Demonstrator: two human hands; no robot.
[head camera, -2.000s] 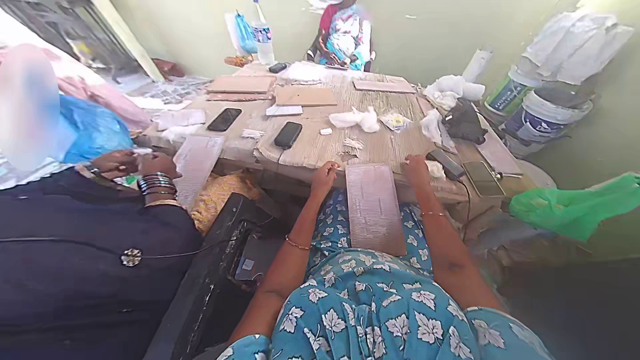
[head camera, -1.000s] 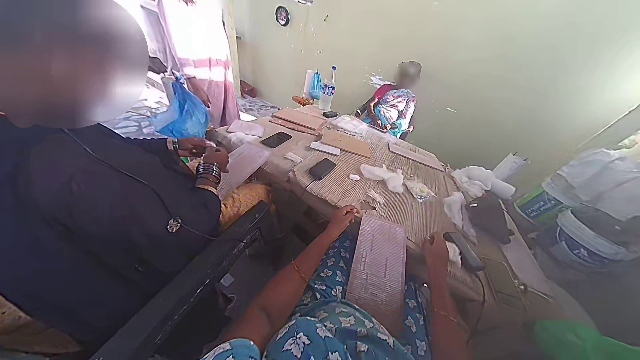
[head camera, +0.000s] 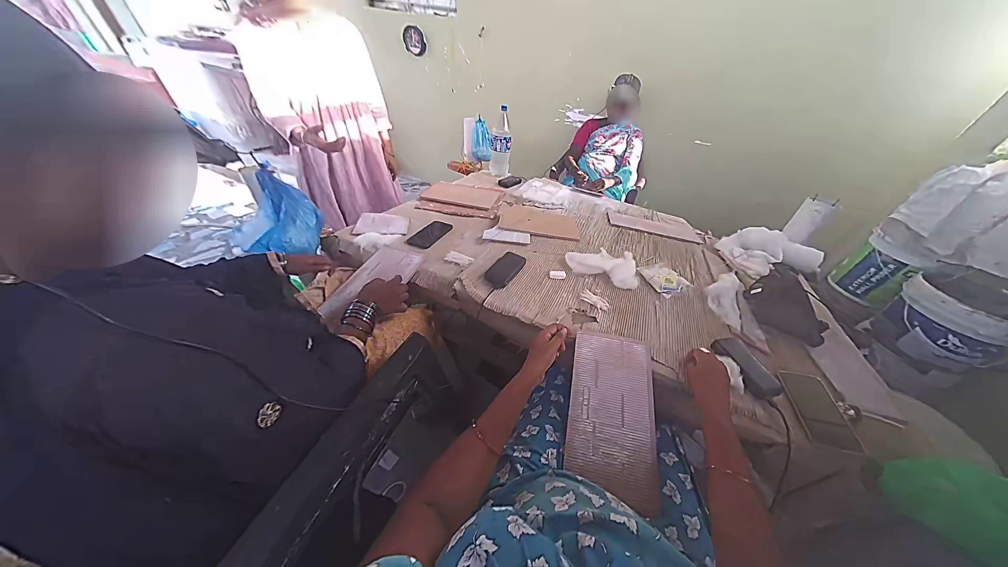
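A flat rectangular board rests on my lap, its far end against the table's near edge. My left hand is beside its far left corner, fingers curled together; whether they pinch something small cannot be told. To the right of the board, my right hand is curled next to white cotton and a dark elongated case. Its fingertips are too blurred to show anything held. Beyond my left hand, a small bundle of white sticks or wicks lies on the slatted tabletop.
Phones, boards, cotton and a water bottle stand or lie on the table. A dark chair arm is at left, beside a seated co-worker. Another person sits beyond the table; one stands behind. Buckets are at right.
The view has swung up and left. A standing person is now more fully in view at the back left. The seated co-worker's braceleted hand now lies lower on their board.
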